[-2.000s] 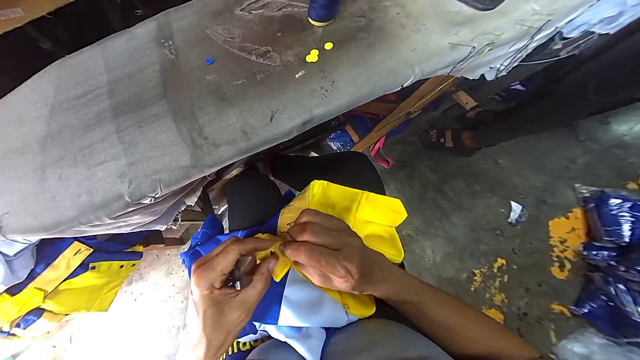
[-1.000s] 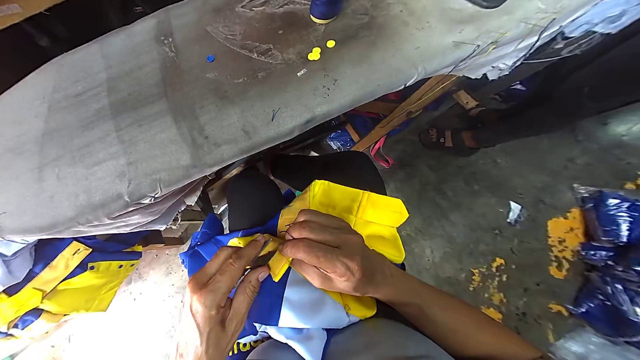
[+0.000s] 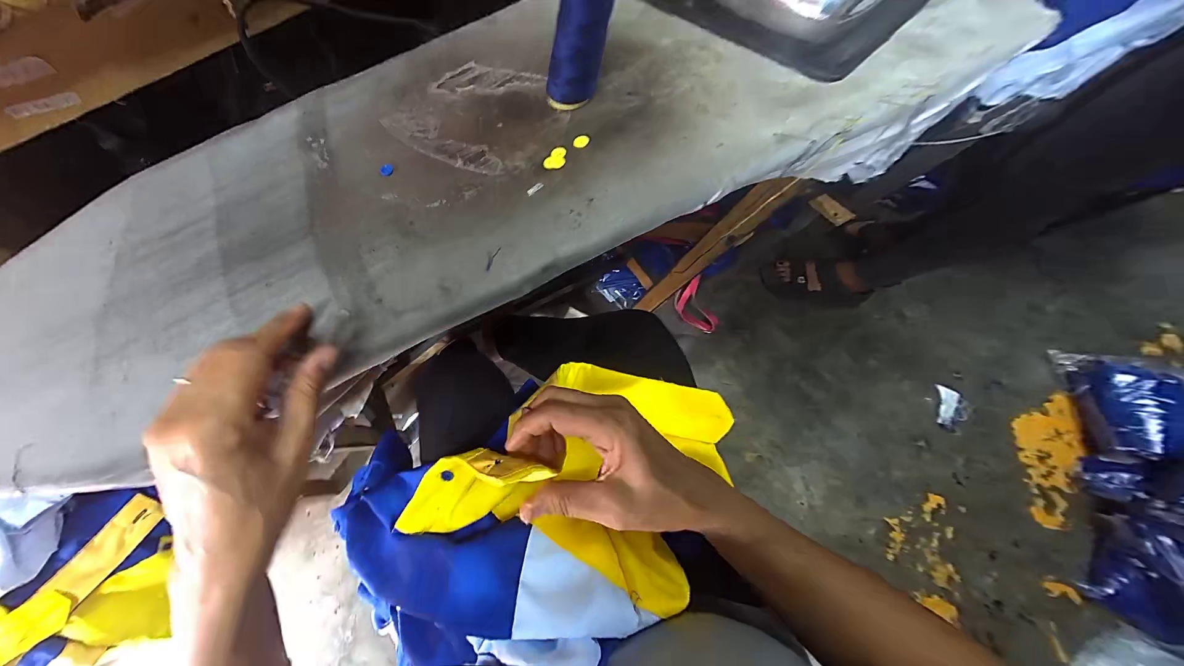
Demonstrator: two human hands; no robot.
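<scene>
My right hand [image 3: 615, 458] pinches the yellow placket [image 3: 476, 476] of a blue, yellow and light-blue garment [image 3: 462, 564] lying across my lap. A small dark blue round button or snap [image 3: 447, 475] shows on the yellow cloth. Raised left of the garment, near the edge of the grey cloth-covered table [image 3: 231, 259], is my left hand [image 3: 245, 407]; it is blurred, and whether something small sits between its fingers is unclear. Several yellow discs [image 3: 555, 159] and one blue disc [image 3: 387, 170] lie on the table.
A blue thread cone [image 3: 578, 55] stands on the table near a dark-framed object [image 3: 805, 28]. More blue and yellow garments [image 3: 120, 592] lie at lower left. Plastic-wrapped blue bundles [image 3: 1128, 416] are on the floor at right. A person's sandalled foot [image 3: 819, 277] is beyond the table.
My left hand has let go of the yellow cloth and moved up and left to the table edge. My right hand still holds the cloth, where the blue dot now shows.
</scene>
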